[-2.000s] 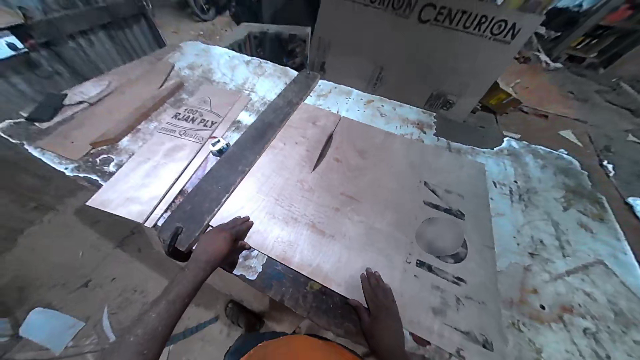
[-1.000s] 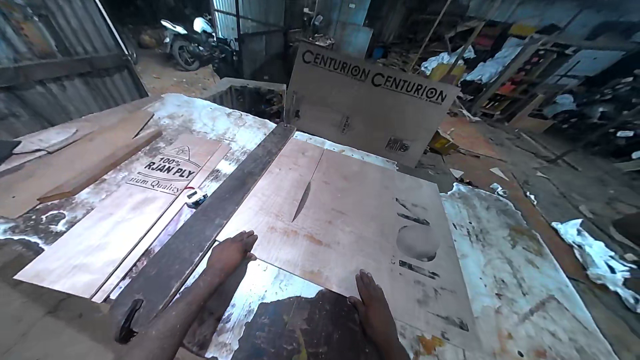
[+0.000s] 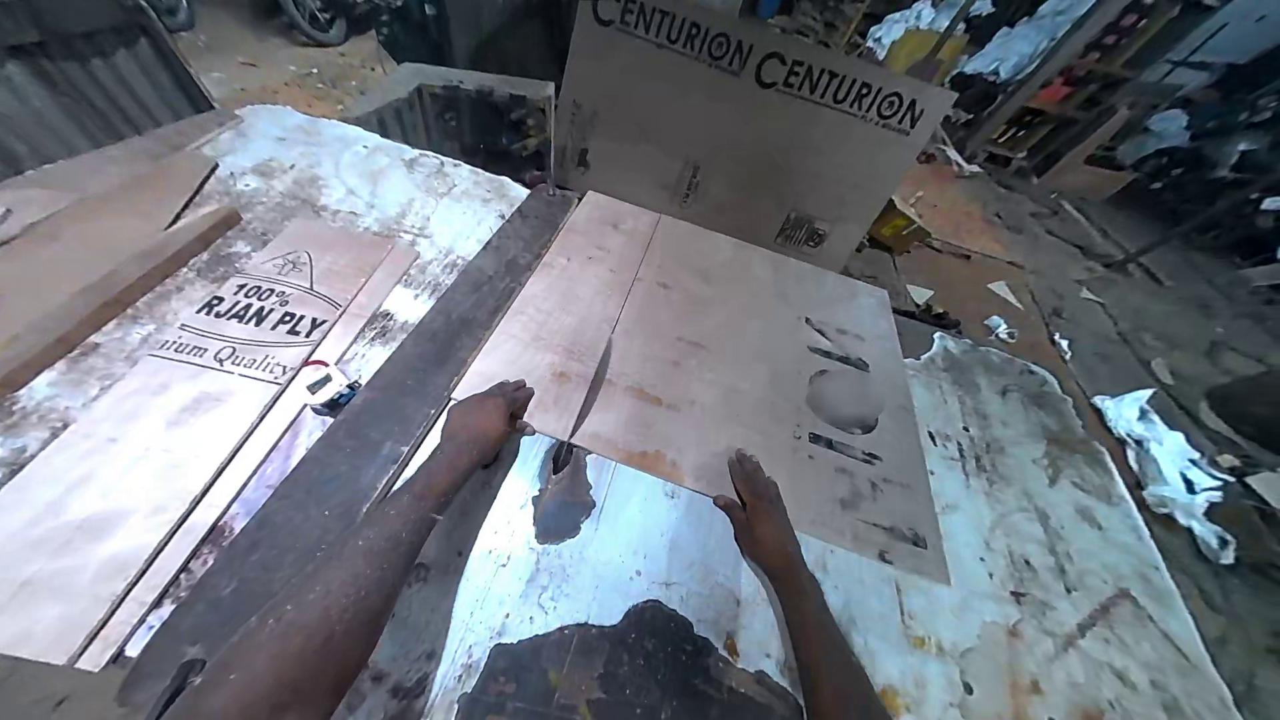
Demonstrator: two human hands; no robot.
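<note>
A plywood sheet [image 3: 690,340] with dark printed marks at its right end lies on the worktable [image 3: 640,520]. My left hand [image 3: 490,422] rests on its near left corner, fingers bent over the edge. Flat on its near edge, further right, is my right hand [image 3: 762,505], fingers slightly apart. A thin dark line crosses the sheet, with a dark narrow gap or mark near its front end. Along the sheet's left side runs a long dark wooden board [image 3: 370,400]. A tape measure [image 3: 328,385] sits left of that board, beside a printed plywood strip [image 3: 240,330].
An upright printed board [image 3: 740,130] stands behind the table. Wooden planks [image 3: 120,260] lie at the far left. White crumpled plastic [image 3: 1165,470] and scraps are on the floor at right. An open box-like container [image 3: 470,120] stands behind the table's left part.
The plywood sheet and both hands have moved away from me across the table, baring more of the table's near part. Both hands stay at the sheet's near edge.
</note>
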